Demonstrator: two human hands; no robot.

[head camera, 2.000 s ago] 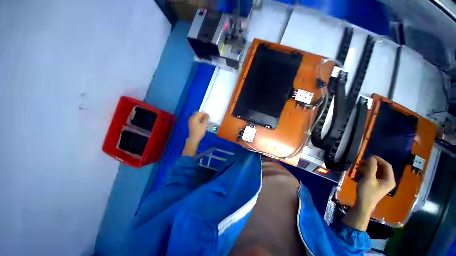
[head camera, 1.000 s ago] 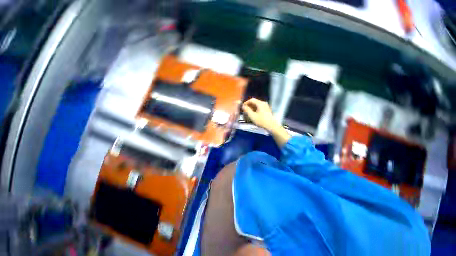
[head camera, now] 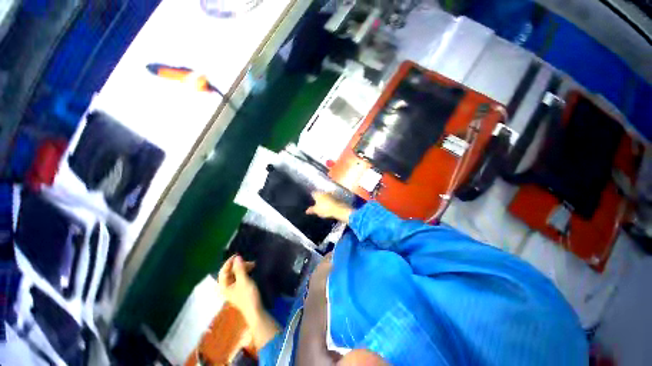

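Two black panels lie side by side on the green mat. The upper black panel (head camera: 292,201) rests on a whitish sheet. My right hand (head camera: 329,206) is over its right part, fingertips at its surface; contact is unclear. The lower black panel (head camera: 268,259) lies on clear dimpled wrap. My left hand (head camera: 239,286) is at its left edge, thumb and fingers close together. Blur hides whether either hand grips anything.
Two orange fixture boards, one nearer (head camera: 429,189) and one at right (head camera: 532,207), carry black panels, with black rails between them. A white shelf (head camera: 179,43) at left holds an orange-handled tool (head camera: 175,72) and wrapped black panels (head camera: 114,164). Another orange board (head camera: 223,330) is at the bottom.
The view has swung from the fixture boards to the green mat and white shelf. Both hands now show at the two panels; one second ago only one hand was visible.
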